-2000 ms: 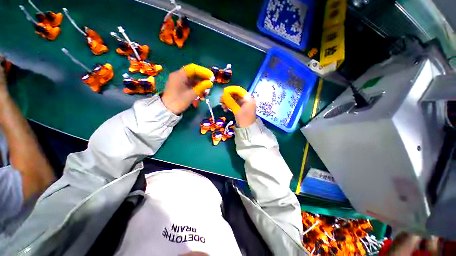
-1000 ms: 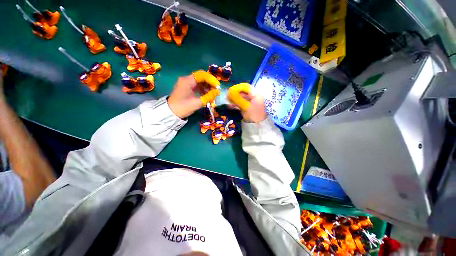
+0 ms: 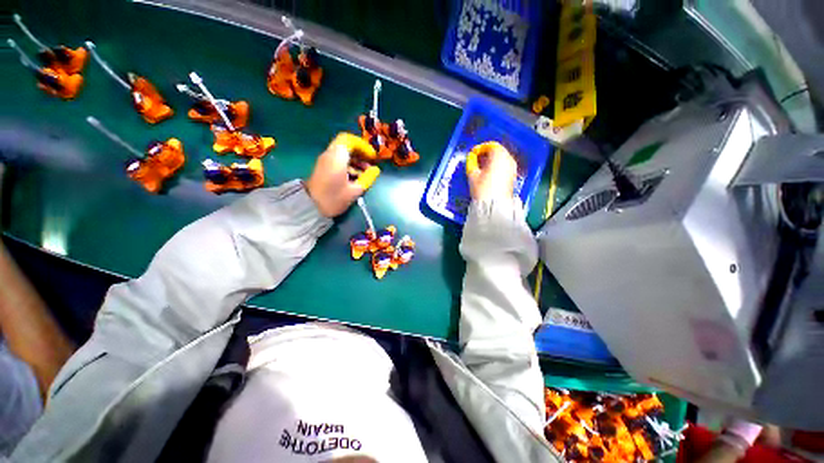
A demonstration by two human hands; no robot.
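My left hand (image 3: pixel 341 174), with yellow-orange finger cots, is curled above the green belt (image 3: pixel 298 212). Something dark shows between its fingers, too small to tell what. My right hand (image 3: pixel 492 172) has its cotted fingertips together over the near blue tray (image 3: pixel 443 185) of tiny grey parts; whether it pinches one cannot be told. Orange-and-black units with pale tails (image 3: pixel 388 140) lie just right of my left hand. Another small cluster of units (image 3: pixel 382 250) lies nearer to me.
Several orange units (image 3: pixel 158 165) lie at left. The far blue tray (image 3: pixel 490 43) holds white pieces, beside a yellow holder (image 3: pixel 575 63). A grey machine (image 3: pixel 669 271) stands right, above a crate of orange units (image 3: pixel 610 429). Another person's arm (image 3: pixel 32 316) is at left; a hand shows lower right.
My right hand has moved right, from beside my left hand to over the near tray. My left hand has drawn slightly left. Another tailed unit now shows beside the one above my hands.
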